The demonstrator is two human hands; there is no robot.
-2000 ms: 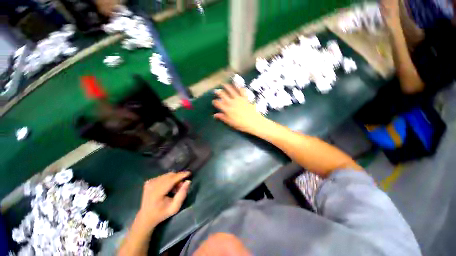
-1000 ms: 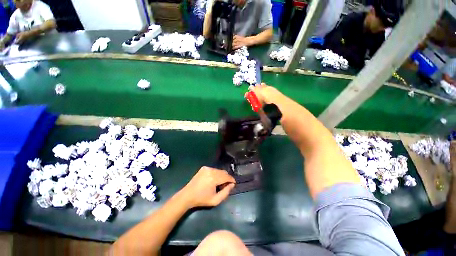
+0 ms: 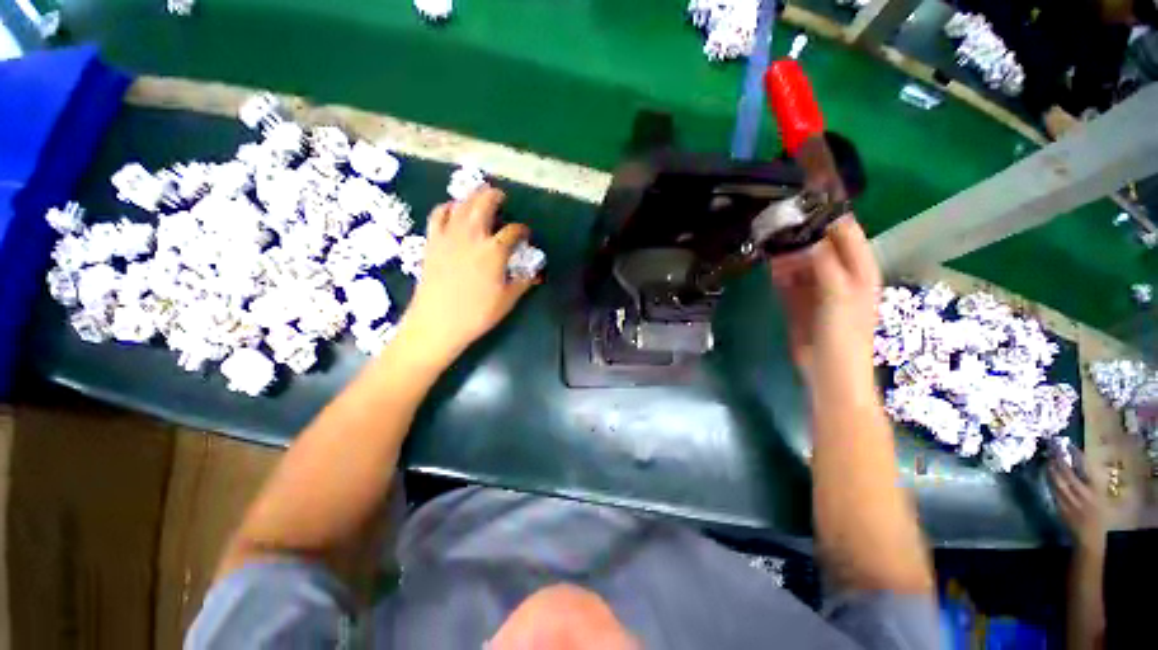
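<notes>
The black hand press [image 3: 686, 241] stands on the dark green bench. Its lever with the red grip [image 3: 795, 107] points up and away. A metal fixture [image 3: 654, 333] sits at its foot. My left hand [image 3: 472, 269] is at the right edge of the left pile of white modules [image 3: 241, 260], fingers spread. One white module [image 3: 526, 262] is at my thumb and another [image 3: 467, 182] is by my fingertips; whether I grip either is unclear. My right hand [image 3: 828, 273] is blurred, right of the press and below the red grip; its fingers are partly hidden.
The right pile of modules [image 3: 971, 375] lies beyond my right forearm. A green conveyor [image 3: 546, 89] runs behind the bench's pale rail. A blue bin [image 3: 45, 165] is at far left. A grey post [image 3: 1016, 191] slants at upper right. Another person's hand [image 3: 1077, 489] is at lower right.
The view has shifted. My left hand has moved from the press base to the left pile. My right hand has left the area by the red grip and come back nearer, beside the press.
</notes>
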